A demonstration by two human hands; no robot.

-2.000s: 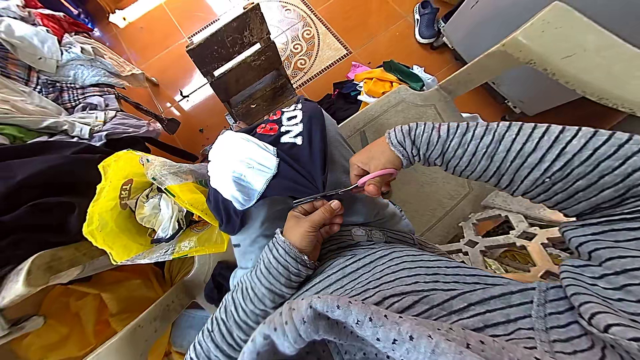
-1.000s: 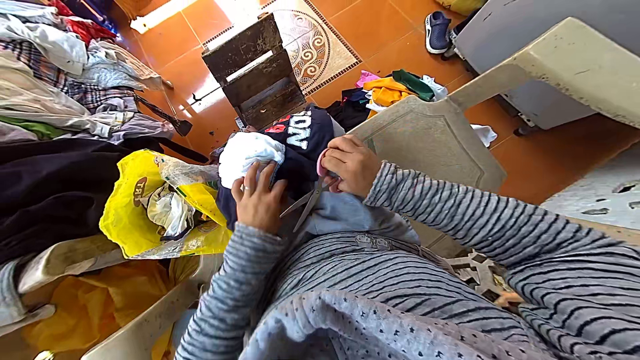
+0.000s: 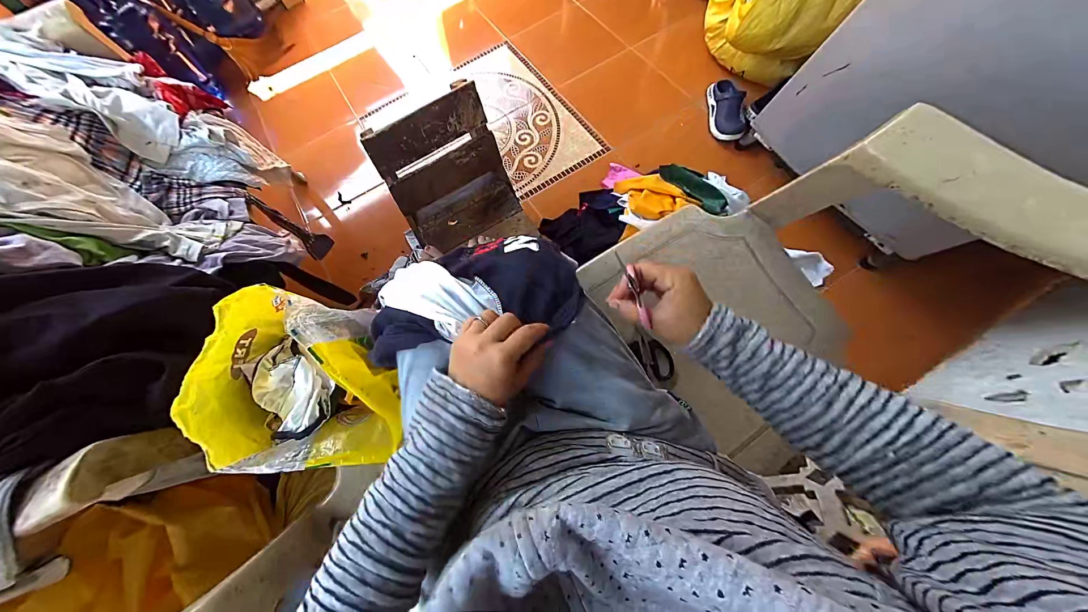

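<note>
My left hand (image 3: 500, 357) has its fingers curled on cloth over my lap, where a white cloth (image 3: 435, 293) meets a navy garment (image 3: 540, 285) with white and red lettering. Its thumb is hidden. To the right, raised beside the lap, my right hand (image 3: 671, 302) grips small pink-handled scissors (image 3: 643, 316), blades largely hidden by the fingers. Below that hand, dark-handled scissors (image 3: 657, 360) lie at the edge of the grey-blue cloth (image 3: 586, 382) on my lap, beside a beige plastic chair (image 3: 722, 280).
A yellow plastic bag (image 3: 221, 399) holding cloth scraps stands at left. Piled clothes (image 3: 76, 161) lie beyond it. Ahead is a dark wooden stool (image 3: 442, 161) on orange tiles, with a small clothes heap (image 3: 659, 200) to its right. A grey cabinet (image 3: 918, 85) stands at upper right.
My hands, close together over the lap before, are now apart. The right hand has moved away to the right with the pink-handled scissors. The dark-handled scissors now show beside the lap.
</note>
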